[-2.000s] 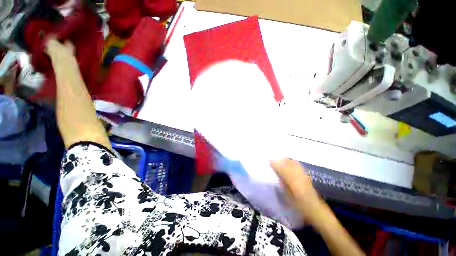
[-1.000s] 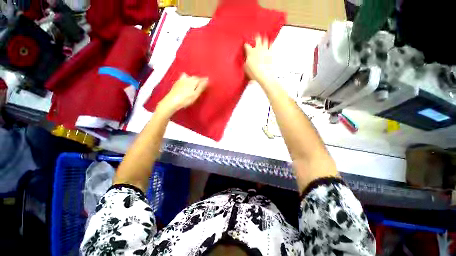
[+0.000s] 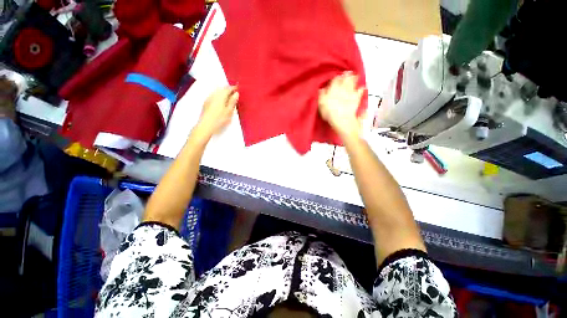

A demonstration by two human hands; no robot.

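Note:
A large red cloth panel (image 3: 283,49) lies on the white machine table (image 3: 273,168) and runs up past the top edge of the picture. Its near edge is uneven, and folds gather near my right hand. My left hand (image 3: 221,107) is at the panel's left edge, with fingertips touching it; whether it pinches the cloth is not clear. My right hand (image 3: 342,102) lies on the panel's right part, fingers partly spread and slightly blurred. I cannot tell whether it grips the cloth.
A red roll (image 3: 152,81) with a light blue band lies at the left. The sewing machine (image 3: 429,93) stands right, with a small red and blue-green tool (image 3: 435,160) near it. A brown box (image 3: 534,220) sits at the right edge. A blue crate (image 3: 78,248) is below left.
The white sheet from the earliest frame is no longer visible. Since then the red panel was laid down, then moved up and right, with folds forming. Both hands stay at it.

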